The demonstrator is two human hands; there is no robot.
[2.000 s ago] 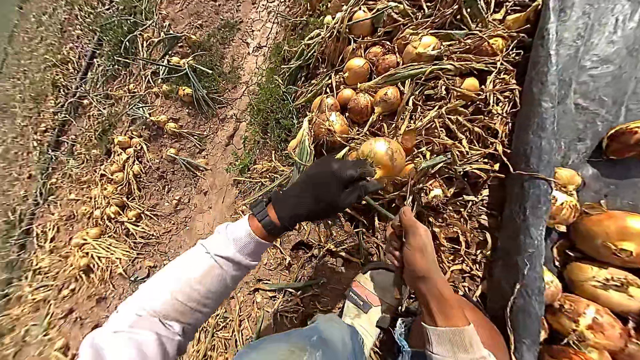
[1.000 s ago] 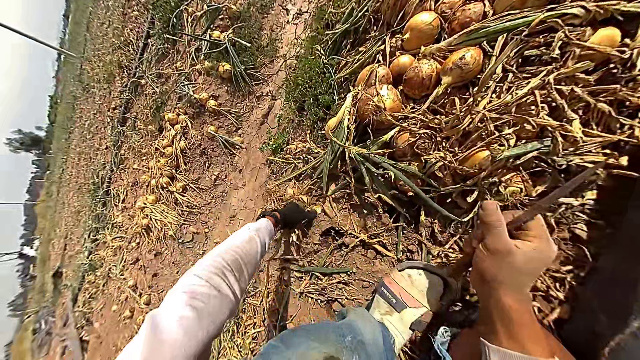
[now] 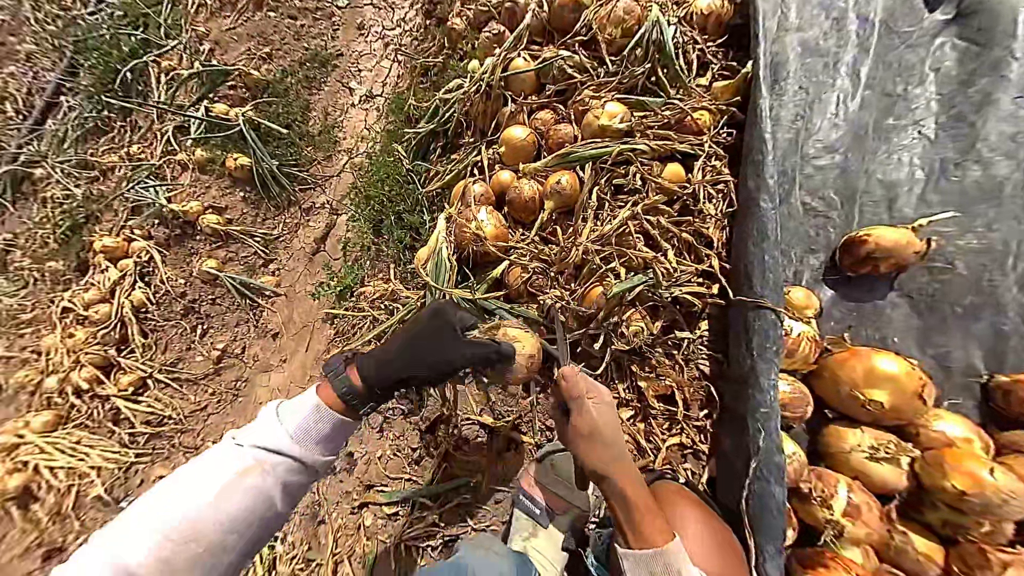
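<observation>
My left hand (image 3: 424,350), in a black glove with a dark watch at the wrist, grips a yellow onion (image 3: 520,352) in front of me. Just right of that onion, my bare right hand (image 3: 590,420) is closed on a metal blade tool (image 3: 562,340), likely a knife or shears, whose blade points up beside the onion's stem side. Its handle is mostly hidden in my fist. Beyond both hands, yellow onions (image 3: 524,200) lie among dried and green tops.
A grey plastic sheet (image 3: 880,144) with a raised edge (image 3: 760,240) runs along the right, bearing a pile of trimmed onions (image 3: 872,384) and a lone onion (image 3: 882,250). Cracked soil (image 3: 308,264) and another row of onions (image 3: 96,312) lie left. My shoe (image 3: 552,488) is below.
My left hand, low over the soil and apart from the right a second ago, is now beside the right hand with an onion in it. The view has swung toward the sheet.
</observation>
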